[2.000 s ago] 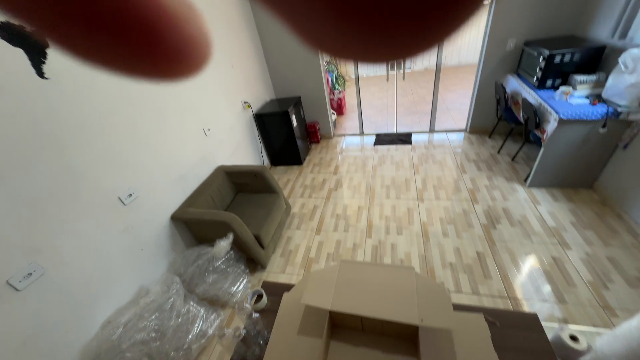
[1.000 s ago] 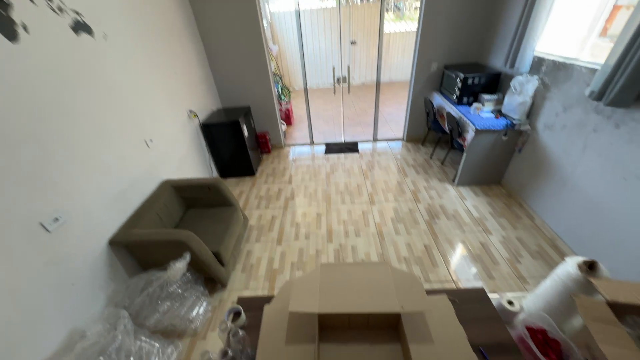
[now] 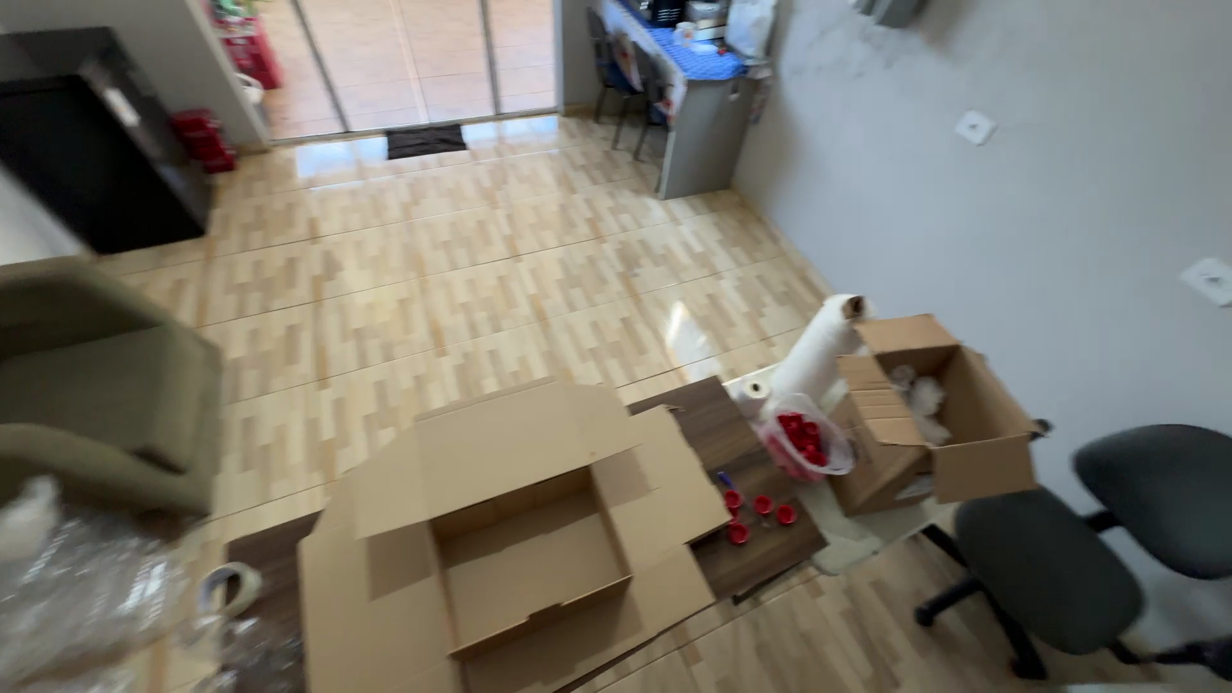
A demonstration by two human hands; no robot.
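Observation:
Neither of my hands shows in the head view now. An unfolded cardboard box (image 3: 529, 558) with its flaps spread lies on a dark wooden table (image 3: 693, 423); its shallow inside holds nothing that I can see. To its right on the table are several small red-topped items (image 3: 763, 505) and a blue pen-like thing (image 3: 726, 480). A plastic bag of red pieces (image 3: 805, 443) sits beyond them, next to a white roll of wrap (image 3: 818, 354) and an open cardboard box (image 3: 982, 404) with clear items inside. A roll of tape (image 3: 231, 587) is at the left.
Clear plastic wrap (image 3: 87, 587) and an olive armchair (image 3: 106, 375) are at the left. A dark office chair (image 3: 1049, 568) stands at the right. Tiled floor (image 3: 462, 279) stretches toward glass doors (image 3: 414, 58); a desk (image 3: 707, 135) stands by the wall.
The blurred fingers at the top of the oldest frame are out of view. The view has swung right and down, bringing the office chair and more of the open box into sight.

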